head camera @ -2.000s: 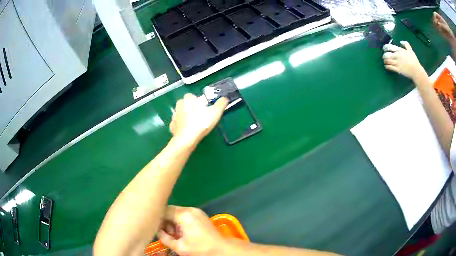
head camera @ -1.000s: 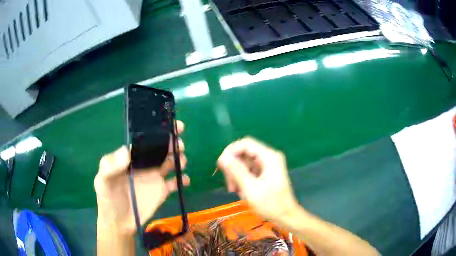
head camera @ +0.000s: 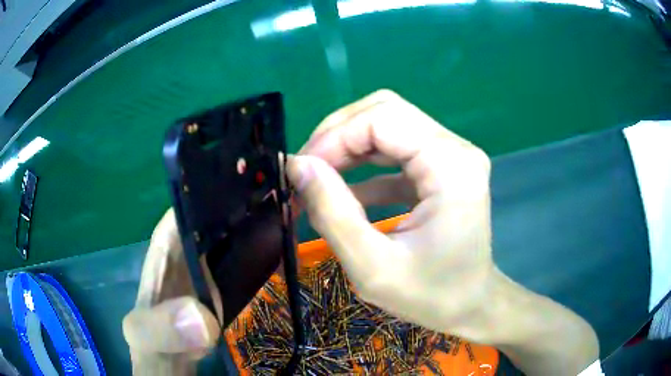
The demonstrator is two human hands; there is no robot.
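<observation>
My left hand (head camera: 173,301) holds a black phone middle frame (head camera: 228,176) upright and tilted, its solid camera end up and its open window below. My right hand (head camera: 412,198) has thumb and finger pinched on a small side part (head camera: 282,163), a thin sliver with a light glint, at the frame's right side edge. The fingertips hide most of the part; I cannot tell whether it is seated. The orange parts bin (head camera: 482,358), heaped with thin dark and gold slivers, sits below both hands, partly seen through the frame's window.
The green conveyor belt (head camera: 515,81) curves across beyond my hands. Another phone frame (head camera: 26,213) lies on it at the far left. A blue ring-shaped reel (head camera: 70,330) is at the lower left. A white sheet (head camera: 655,198) lies at the right edge. A grey machine housing shows at the upper left.
The frame was picked up from the belt and brought close over the bin. My right hand has moved left with the small part to the frame's side edge. The view has shifted down.
</observation>
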